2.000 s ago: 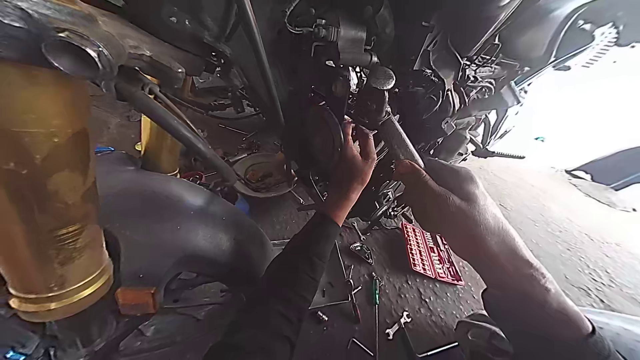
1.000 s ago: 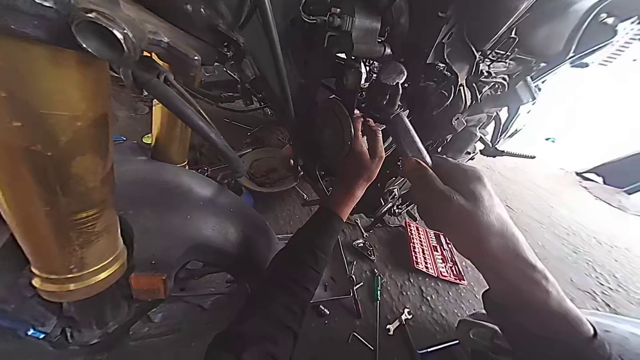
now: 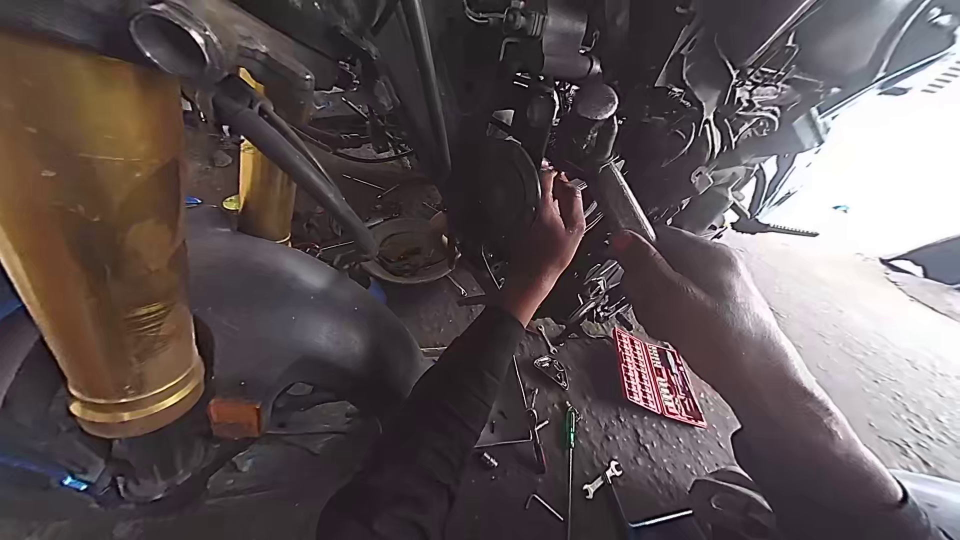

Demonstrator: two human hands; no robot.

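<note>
In the middle of the head view, my left hand (image 3: 553, 229) reaches in among the dark engine parts of a motorcycle, beside a round dark cover (image 3: 510, 184). Its fingertips touch or hold something small there, and what it is cannot be made out. At the right, my right hand (image 3: 686, 281) is closed around the handle of a hammer (image 3: 598, 105). The hammer's round metal head is up and to the left of that hand, close above my left fingertips. Engine parts hide what lies behind the head.
Gold fork tubes (image 3: 97, 247) and a black fender (image 3: 300, 292) fill the left. A bowl (image 3: 409, 251) of dark matter lies beyond. On the ground are a red socket set case (image 3: 660, 375), a green-handled screwdriver (image 3: 571, 431), an open-end wrench (image 3: 602, 478) and a hex key (image 3: 545, 507).
Both hands stay at the same engine parts, and the hammer remains in my right hand. The view has shifted slightly. Nothing has plainly been let go or taken up.
</note>
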